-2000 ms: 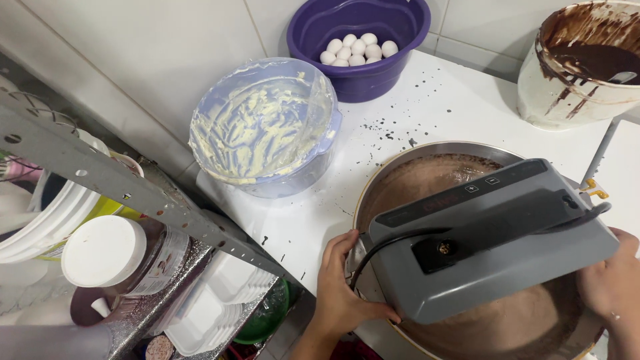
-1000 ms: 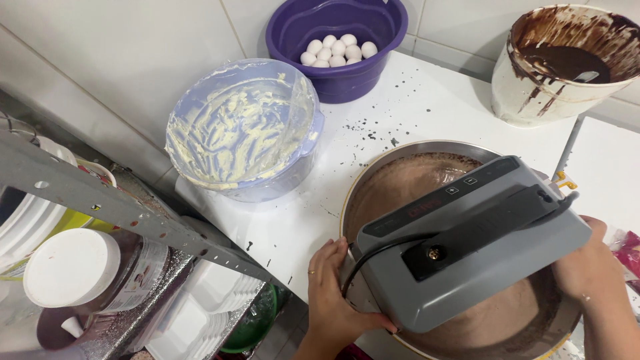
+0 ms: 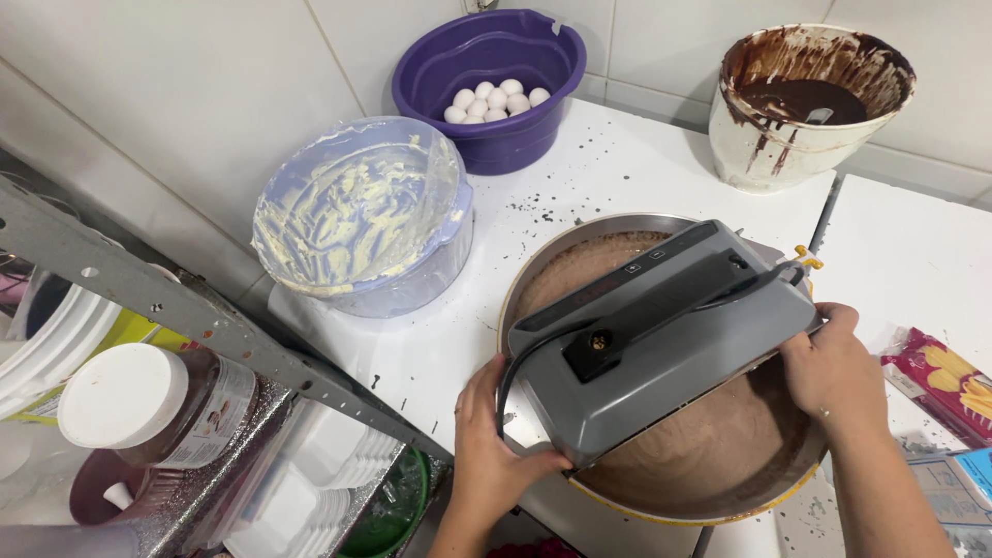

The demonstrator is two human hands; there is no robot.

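A grey electric appliance (image 3: 666, 333) with a black handle, a cord and small buttons lies tilted across a large round metal pan (image 3: 659, 515) of brown chocolate mixture (image 3: 713, 442). My left hand (image 3: 496, 465) grips its lower left corner, thumb at the bottom edge and fingers by the cord. My right hand (image 3: 837, 372) holds its right end, with the fingertips partly hidden beneath. The underside of the appliance is hidden. A small yellow part (image 3: 807, 258) shows behind its right end, at the pan's rim.
Behind stand a blue plastic tub (image 3: 457, 225) smeared with pale cream, a purple basin (image 3: 515, 151) with several white eggs (image 3: 496, 98), and a chocolate-stained white bucket (image 3: 756, 155). A metal shelf (image 3: 194, 318) with jars and white trays borders the left. A red food packet (image 3: 945, 380) lies at right.
Both hands keep hold of the grey appliance over the pan. More of the packets at the right shows now, as the view has shifted.
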